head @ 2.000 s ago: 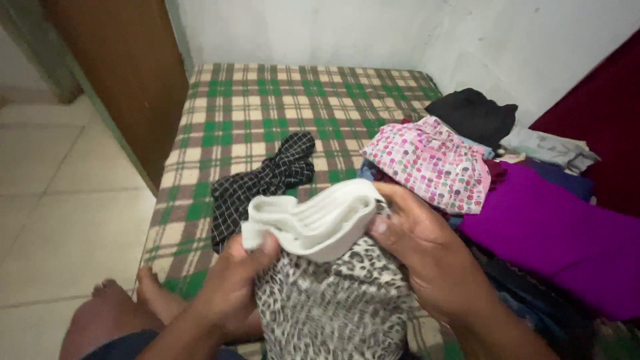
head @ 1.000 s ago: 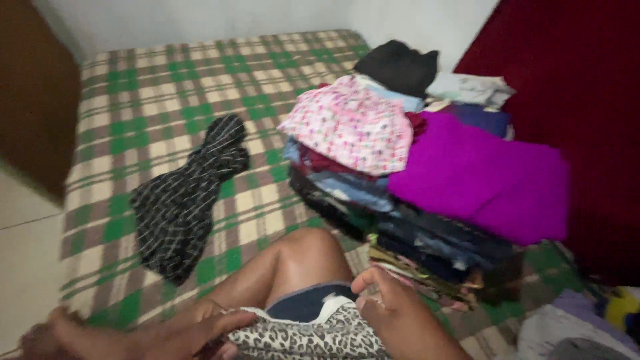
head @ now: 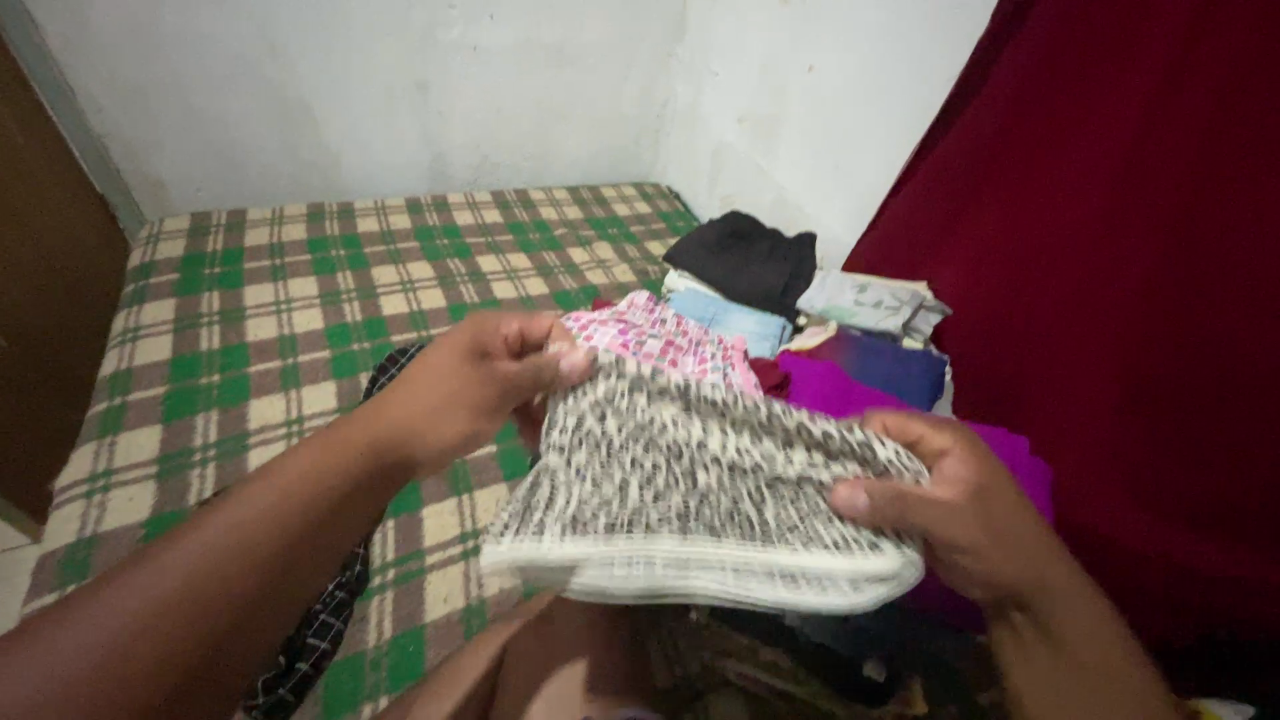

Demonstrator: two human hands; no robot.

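A folded leopard-print garment [head: 700, 470] with a white band along its lower edge is held up between both hands, in front of the stacked clothes. My left hand [head: 480, 385] pinches its upper left corner. At its right side, my right hand [head: 950, 500] grips the edge, thumb on the near face. Behind it lies a pink patterned garment [head: 665, 340], partly covered, and a purple cloth [head: 835, 385] shows past the right hand. A black checked garment [head: 325, 630] lies on the bed, mostly hidden behind my left forearm.
The bed has a green, brown and cream plaid cover [head: 390, 270]. Toward the wall, a black folded garment [head: 745, 262], light blue cloth [head: 730, 320] and pale grey cloth [head: 870, 300] lie among the piles. A dark red curtain [head: 1120, 300] hangs at the right. My bent leg is below.
The leopard-print garment, low at my lap one second ago, is now raised and spread between both hands, its white band facing down. The view has shifted.
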